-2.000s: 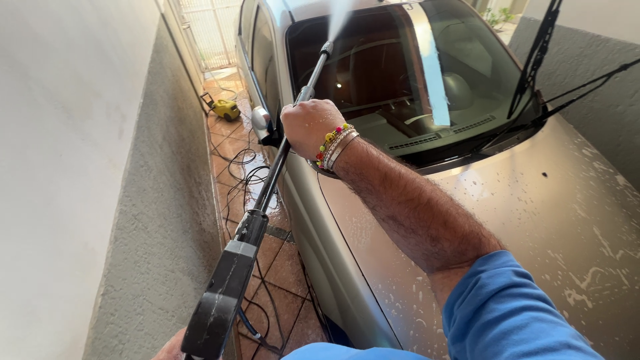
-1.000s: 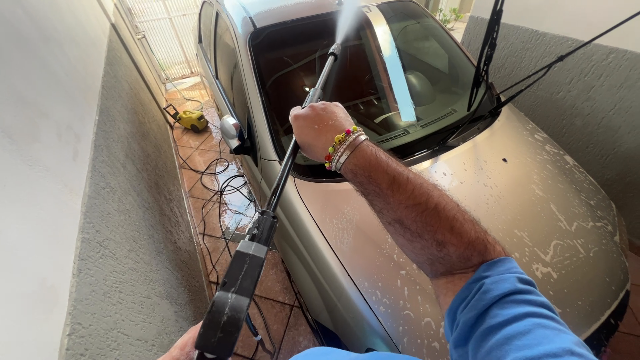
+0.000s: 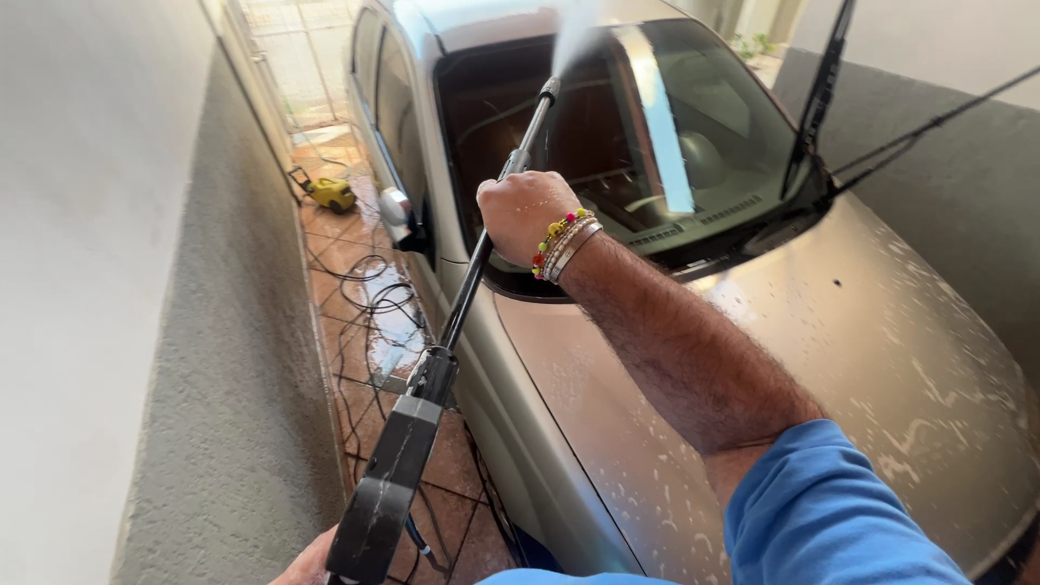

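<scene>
My right hand [image 3: 528,215], with beaded bracelets on its wrist, is closed around the black lance [image 3: 470,292] of a pressure washer. At the lower left my left hand [image 3: 310,561] is at the rear of the black spray gun [image 3: 386,479]; its fingers are mostly hidden behind the gun. The lance slants up and right, and its nozzle [image 3: 551,88] throws a white spray [image 3: 573,36] over the upper windshield [image 3: 585,138] of a beige-gold car. White suds streaks and drops lie on the hood [image 3: 812,349].
Both wiper arms [image 3: 821,97] stand raised off the glass. A textured grey wall [image 3: 244,366] runs close on the left, another on the right. Black hose and cable [image 3: 382,301] lie looped on wet tiles by the side mirror [image 3: 396,213]. A yellow pressure washer [image 3: 331,195] stands farther back.
The nozzle and its spray have moved rightward across the windshield, closer to the bright reflected strip. Both hands keep their places on the gun and lance. The view has shifted somewhat.
</scene>
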